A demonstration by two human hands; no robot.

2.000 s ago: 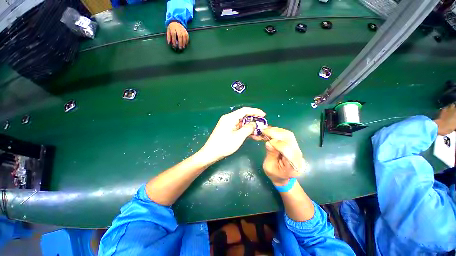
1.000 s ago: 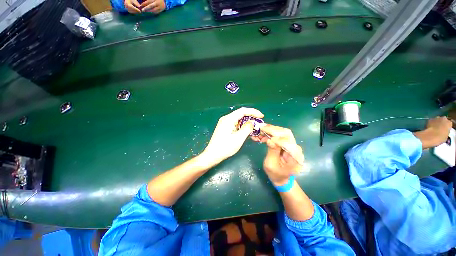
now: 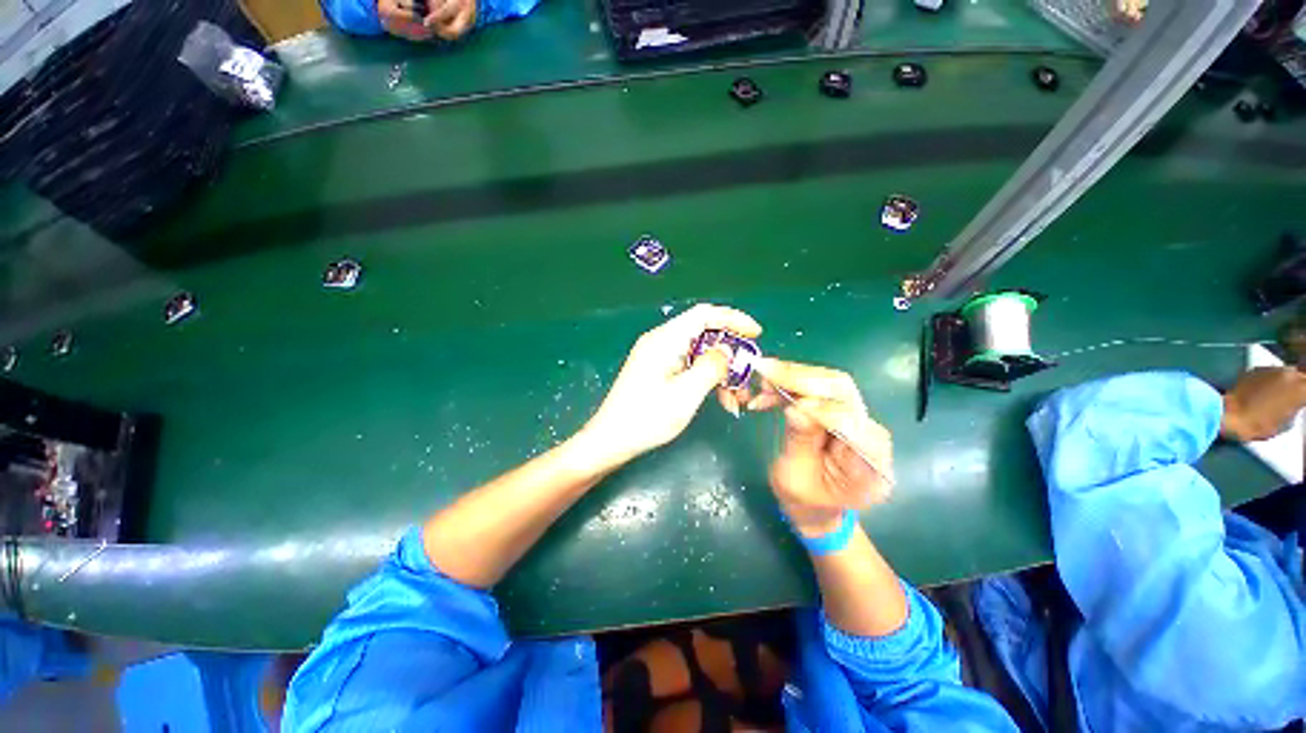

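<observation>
A small electronic module (image 3: 728,358), silvery white and dark with a purple glare, is held up above the green surface. My left hand (image 3: 662,375) grips it between thumb and fingers and covers part of it. My right hand (image 3: 828,447), with a blue band on the wrist, is just right of the module and holds thin tweezers (image 3: 782,392). They slant up towards the module's right edge. Whether the tip touches the module cannot be told. Waiting modules lie in a spaced row beyond my hands, one of them nearest (image 3: 649,255).
Solder reel (image 3: 1001,327) on a black stand at right, below a slanting metal upright (image 3: 1067,158). Dark modules (image 3: 835,83) lie in the far row. Black box (image 3: 65,480) at left edge. Dark trays (image 3: 108,122) and plastic bag (image 3: 229,68) at far left. Neighbour's sleeve (image 3: 1132,458) at right.
My right hand has shifted slightly right and down from the module. The rows of modules have moved a little left. The right neighbour's arm has moved; the far person's hands have drawn back together.
</observation>
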